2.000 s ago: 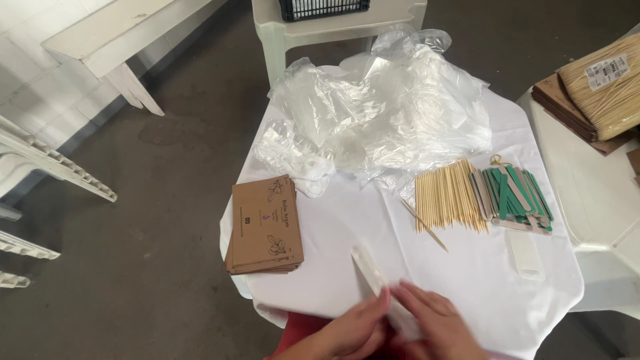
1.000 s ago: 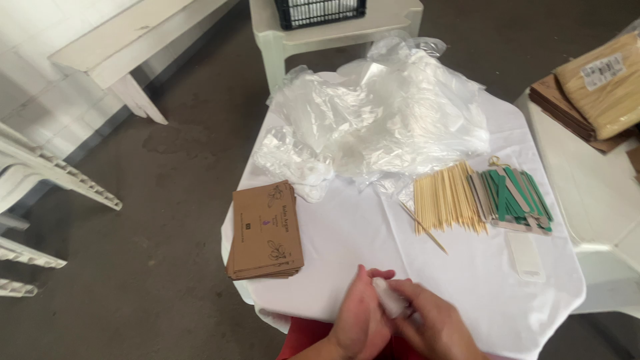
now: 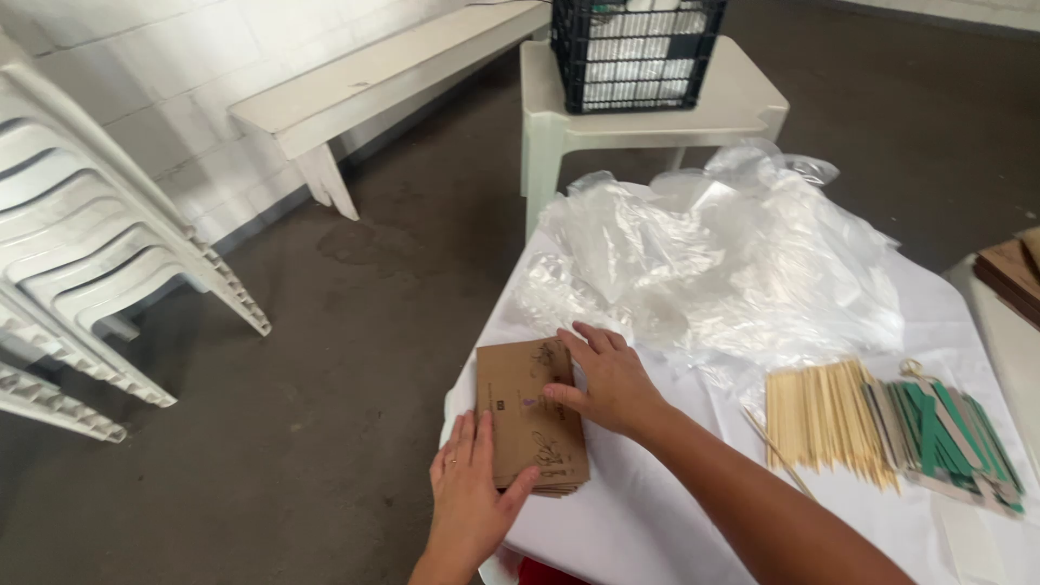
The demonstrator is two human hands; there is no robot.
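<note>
A stack of printed brown kraft cardboard pieces (image 3: 520,422) lies at the left edge of the table, covered by a white cloth (image 3: 642,520). My left hand (image 3: 475,483) rests along the stack's lower left side, thumb on its top face. At the upper right edge of the stack, my right hand (image 3: 609,378) touches it with fingers spread. Clear plastic bags (image 3: 731,268) lie heaped behind. To the right are a row of wooden sticks (image 3: 825,422), one lying apart at an angle, and a bundle of green and grey nail files (image 3: 946,431).
A black plastic crate (image 3: 638,65) holding packed items stands on a white plastic table (image 3: 747,89) at the back. Stacked white plastic chairs (image 3: 106,244) and a white bench (image 3: 357,89) are at the left. Brown cardboard (image 3: 1011,276) lies on another surface at the right.
Both hands have moved from the front of the table to the cardboard stack. The small white item they held a second ago is no longer in them. The view has swung left.
</note>
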